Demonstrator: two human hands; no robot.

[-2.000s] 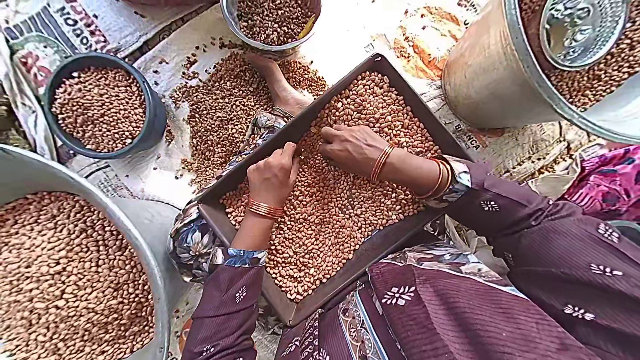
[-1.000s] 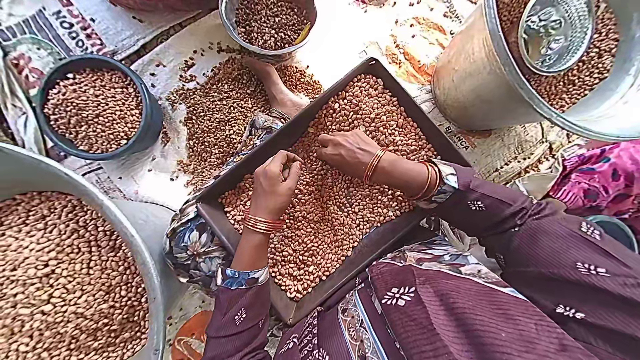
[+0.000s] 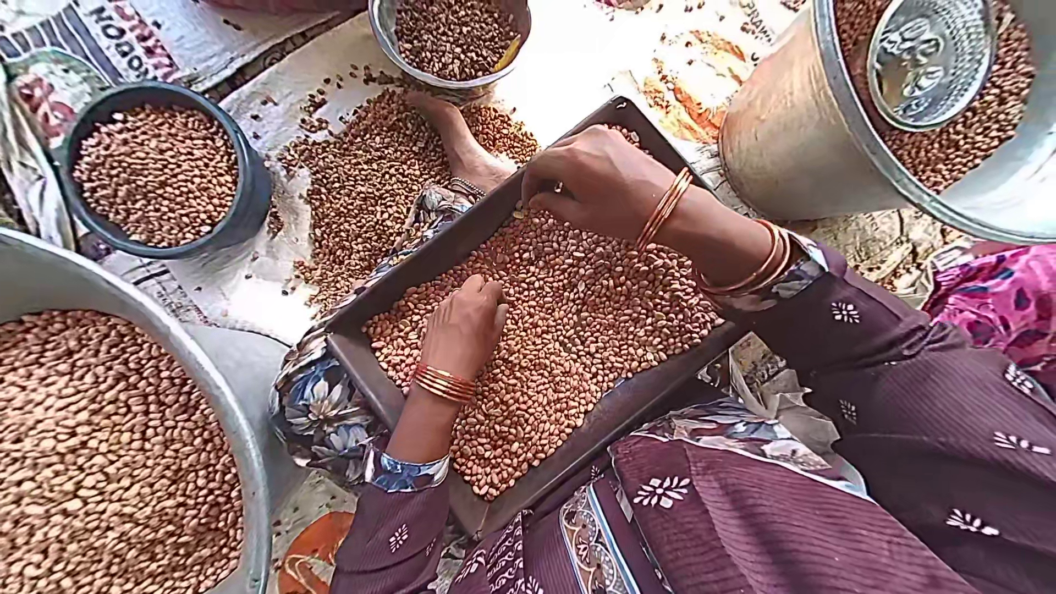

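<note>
A dark rectangular tray (image 3: 635,404) rests tilted across my lap, with a layer of reddish-brown nuts or beans (image 3: 569,322) in it. My left hand (image 3: 466,326) lies on the nuts in the left part of the tray, fingers curled down; whether it pinches any is hidden. My right hand (image 3: 590,181) is bent over the tray's far edge, thumb and fingertips close together. A small thing shows near those fingertips, too small to name. Orange-gold bangles circle both wrists.
Dark bucket (image 3: 256,186) of nuts stands far left; a large metal vessel (image 3: 177,330) of nuts is nearer. A metal bowl (image 3: 445,81) stands beyond a loose heap (image 3: 355,181) beside a bare foot. At right, a metal pot (image 3: 792,132) holds nuts and a perforated metal bowl (image 3: 932,62).
My right hand has moved from the nuts in the middle of the tray to its far edge. My left hand has come down lower onto the nuts.
</note>
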